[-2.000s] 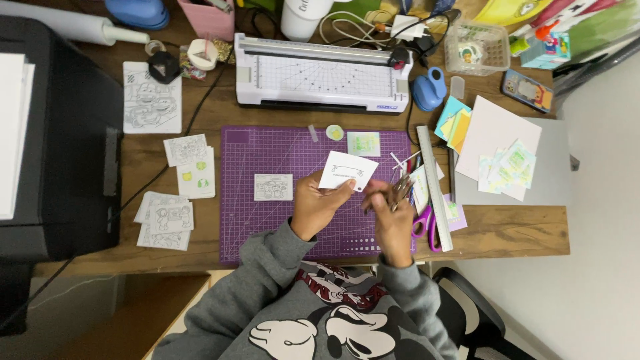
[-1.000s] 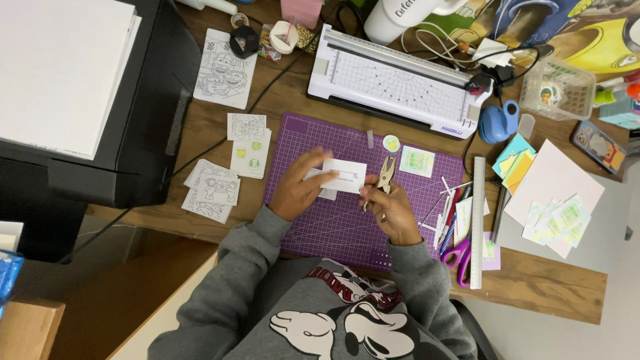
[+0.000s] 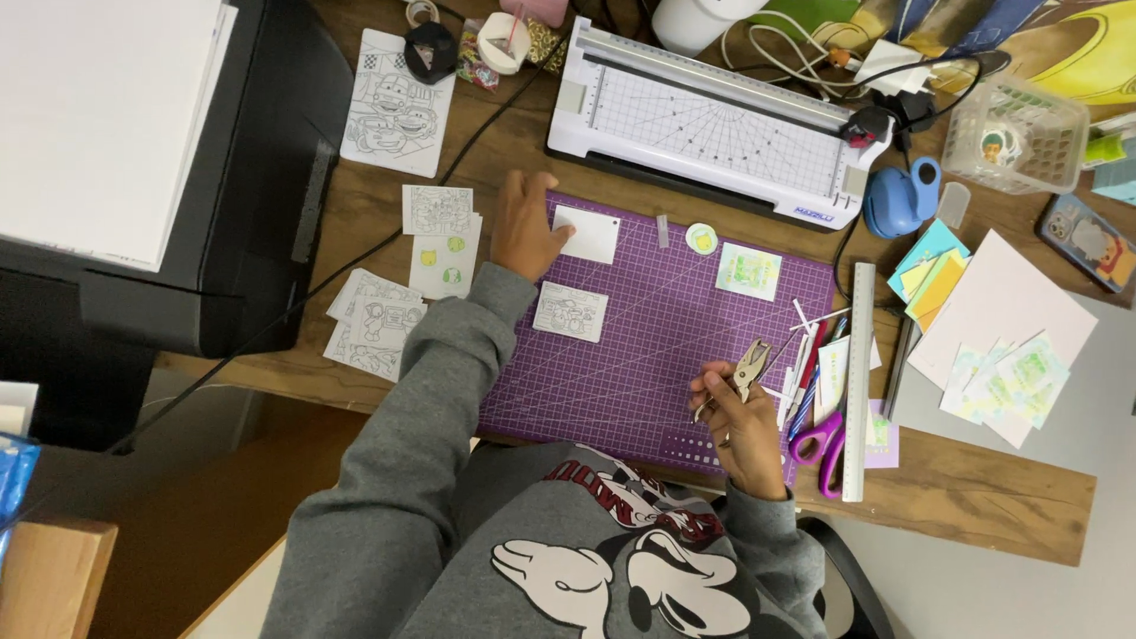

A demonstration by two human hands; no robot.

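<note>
My left hand [image 3: 525, 229] is at the upper left edge of the purple cutting mat [image 3: 657, 382], fingers apart, its thumb by the edge of a blank white card [image 3: 588, 236] that lies flat with a small dark mark or hole in one corner. In my right hand [image 3: 741, 430], over the mat's lower right, is a metal hand-held hole punch [image 3: 747, 371], jaws pointing up. A line-drawn card [image 3: 570, 312] lies below the white one. A round sticker or tag [image 3: 701, 239] and a green-and-yellow printed card [image 3: 748, 272] lie near the mat's top right.
A white paper trimmer [image 3: 710, 124] stands behind the mat. To the right are a steel ruler [image 3: 857, 382], purple-handled scissors [image 3: 830, 448], pens, paper strips, a blue craft punch [image 3: 899, 197] and coloured papers. Line-drawn cards [image 3: 382, 324] and a black printer [image 3: 257, 177] are to the left.
The white card, held in my left hand before, now lies on the mat. My left hand has moved up and left from it. The hole punch remains in my right hand.
</note>
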